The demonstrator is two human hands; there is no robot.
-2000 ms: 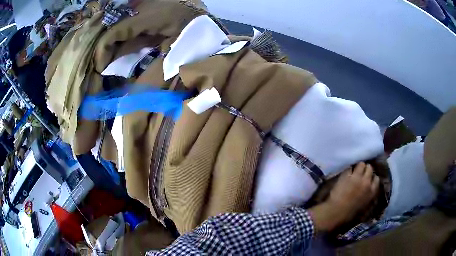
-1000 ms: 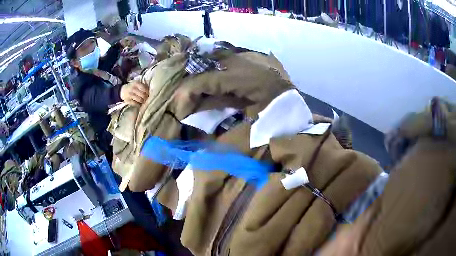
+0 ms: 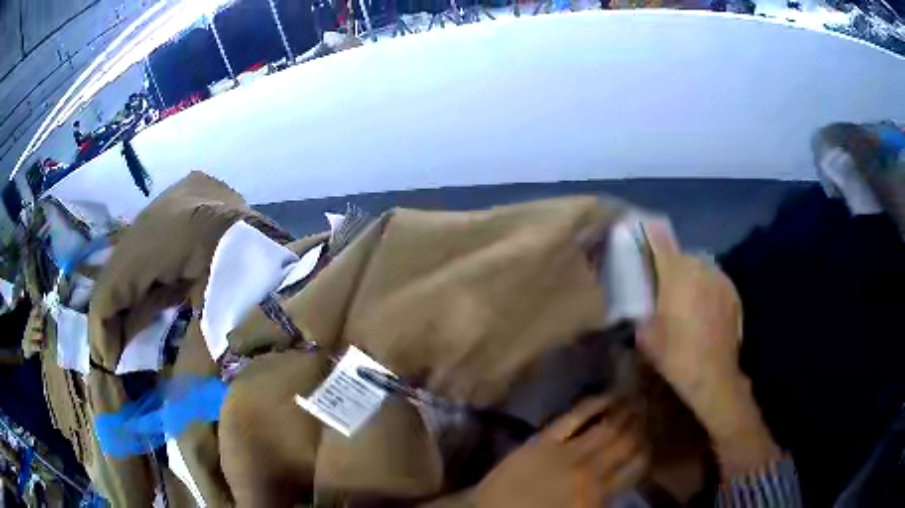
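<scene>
A brown cloth bundle (image 3: pixel 466 288) lies in front of me, tied by a narrow dark strip. A printed white ticket (image 3: pixel 347 392) hangs on the strip. My right hand (image 3: pixel 695 332), blurred, grips the bundle's right end beside a white piece (image 3: pixel 627 273). My left hand (image 3: pixel 576 456), also blurred and cut off by the bottom edge, has its fingers curled on the bundle's dark lower fold. What lies under both hands is hidden.
More brown bundles (image 3: pixel 164 248) lie at the left, with white pieces and a blue strip (image 3: pixel 164 412). A long white partition (image 3: pixel 496 109) runs behind. Another bundle end (image 3: pixel 853 164) shows at the upper right. Part of a person's hand (image 3: pixel 36 329) shows at the far left edge.
The view has swung right; the sewing machine and the other person's face have left it. The brown bundle raised at the right is now low in front, with both my hands on it.
</scene>
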